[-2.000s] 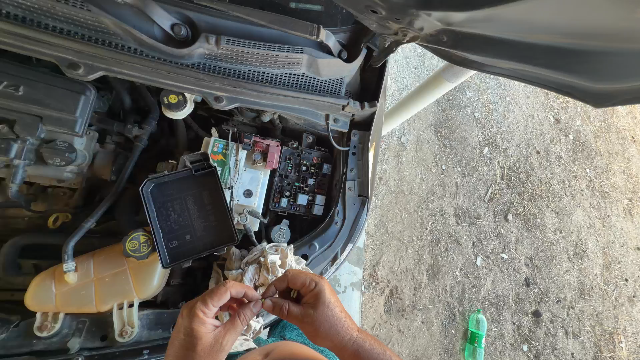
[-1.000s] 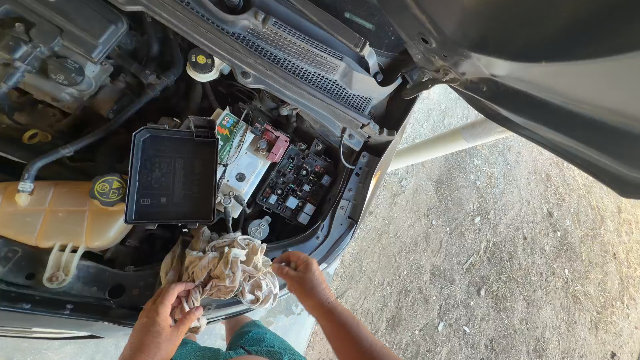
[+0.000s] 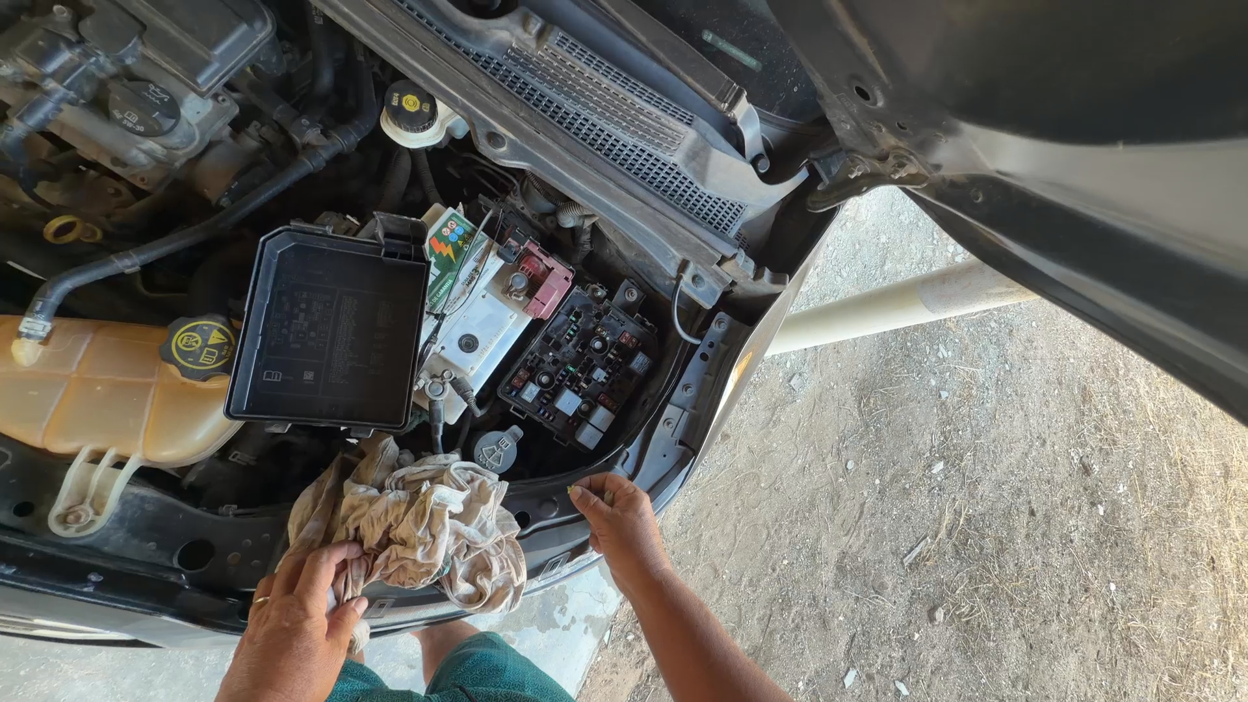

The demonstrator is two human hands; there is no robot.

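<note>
My left hand [image 3: 300, 609] grips the near left edge of a crumpled, stained cloth [image 3: 424, 526] that lies on the car's front edge. To the right of the cloth, my right hand [image 3: 619, 522] is raised with thumb and forefinger pinched on a tiny object, too small to name. Beyond it sits the uncovered fuse box [image 3: 580, 366] with its fuses and relays showing. The car battery [image 3: 478, 327], with a red terminal cover [image 3: 546, 281], is left of the fuse box. The black fuse box cover [image 3: 331, 331] rests upside down left of the battery.
A coolant tank [image 3: 107, 390] with a black cap is at the left. The washer filler cap [image 3: 497, 449] lies between cloth and fuse box. The brake fluid reservoir [image 3: 414, 112] stands farther back. The raised hood [image 3: 1072, 146] overhangs the right, above a pale pole [image 3: 897, 304] and gravel ground.
My hands were together in front of the cloth two seconds ago; they have parted, the left to the cloth and the right to its right side. The view has shifted and turned.
</note>
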